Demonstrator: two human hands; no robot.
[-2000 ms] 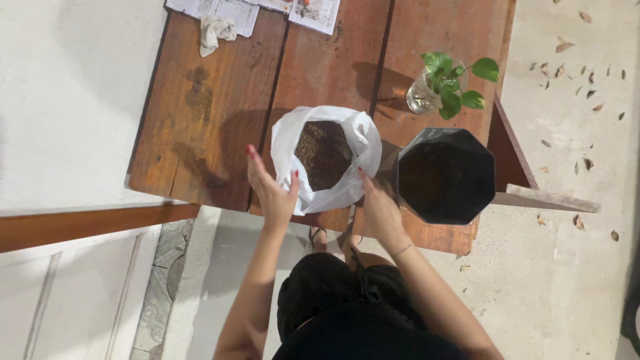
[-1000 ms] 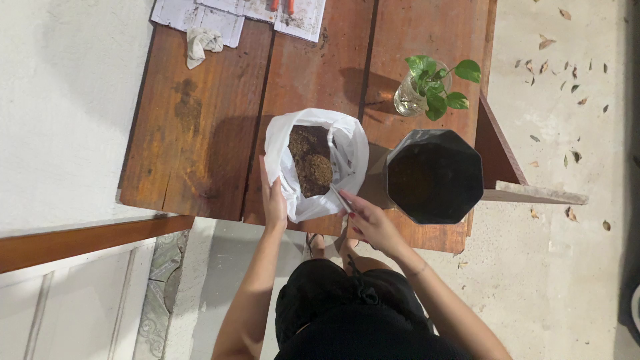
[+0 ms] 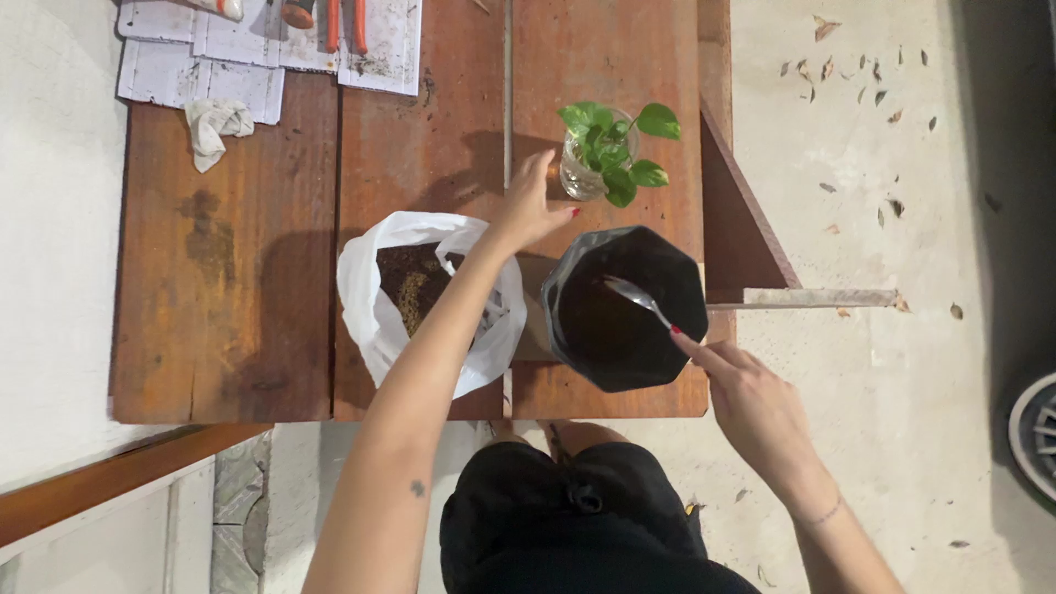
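My right hand [image 3: 742, 388] holds a metal spoon [image 3: 639, 297] by its handle, with the bowl of the spoon inside a black octagonal plant pot [image 3: 689, 330] near the table's right edge. What lies at the pot's bottom is dark and hard to tell. My left hand [image 3: 536, 202] is empty, its fingers apart beside a clear glass [image 3: 577, 175] of water that holds a leafy green cutting [image 3: 610, 153]. Under my left forearm stands an open white plastic bag [image 3: 363, 305] of dark soil [image 3: 404, 272], partly hidden by the arm.
Sheets of soiled white cardboard [image 3: 247, 82] lie at the table's upper left, bearing red-orange tool handles [image 3: 332, 25]. A crumpled white cloth [image 3: 213, 132] lies by them. Past the wooden table's [image 3: 223, 330] right side, a board end [image 3: 825, 298] juts out over the floor.
My left hand has left the bag's rim and moved to beside the glass. My right hand has moved from the bag to the black pot, with the spoon now inside the pot.
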